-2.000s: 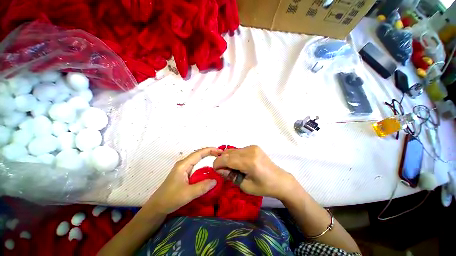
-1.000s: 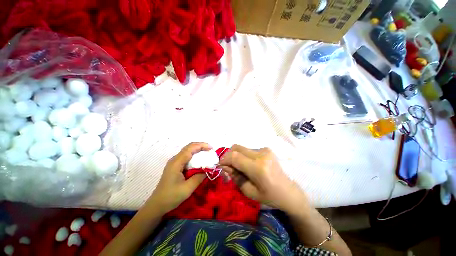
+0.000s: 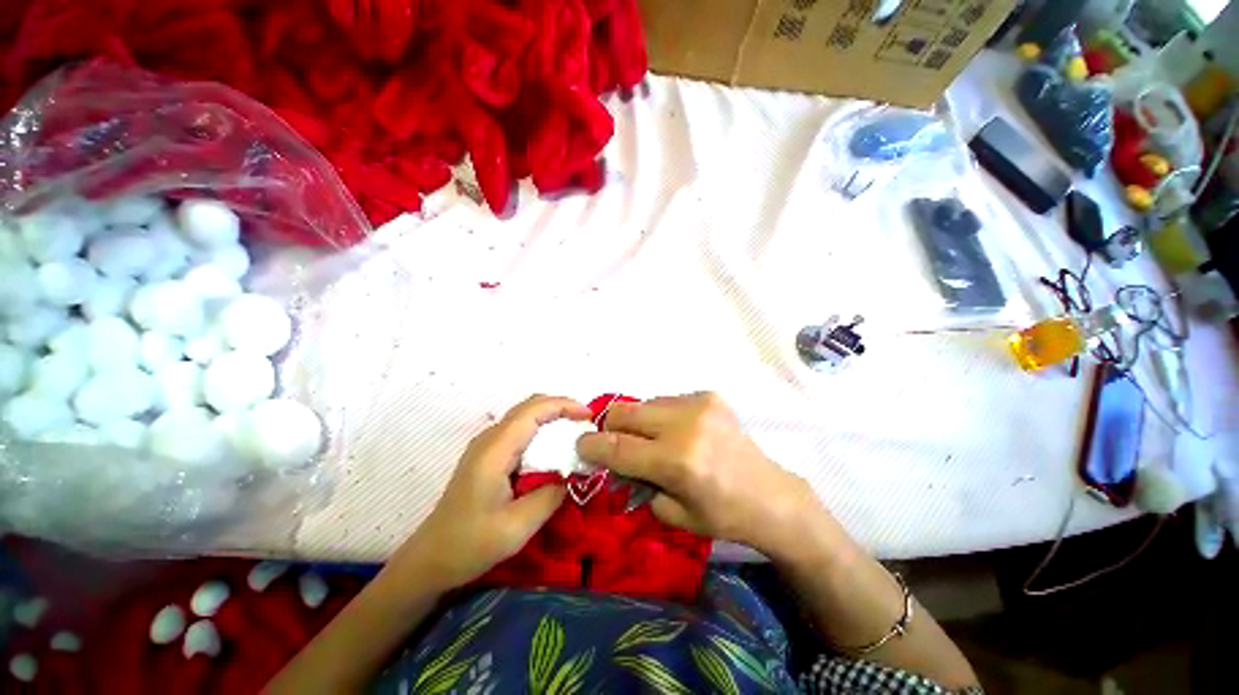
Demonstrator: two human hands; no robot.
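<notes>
A white ball (image 3: 554, 445) sits against a red plush piece (image 3: 612, 543) at the table's near edge, over the lap. My left hand (image 3: 487, 492) holds the ball and the red plush between thumb and fingers. My right hand (image 3: 693, 468) is closed at the ball's right side, fingertips pinched together; no needle can be made out. A white thread (image 3: 586, 490) forms a small loop on the red plush below the ball. A small dark metal item (image 3: 639, 497) shows under my right fingers.
A clear plastic bag of white balls (image 3: 170, 306) lies at left, a red plush heap (image 3: 394, 95) behind. A cardboard box (image 3: 829, 48) stands at the back. A silver holder (image 3: 829, 342), an amber-handled tool (image 3: 1044, 345) and a smartphone (image 3: 1114, 432) lie at right. Red pieces with white balls show below left.
The right hand drew back from the ball, then returned to it. The ball, mostly hidden two seconds ago, now shows above the red plush, and a white thread loop is visible.
</notes>
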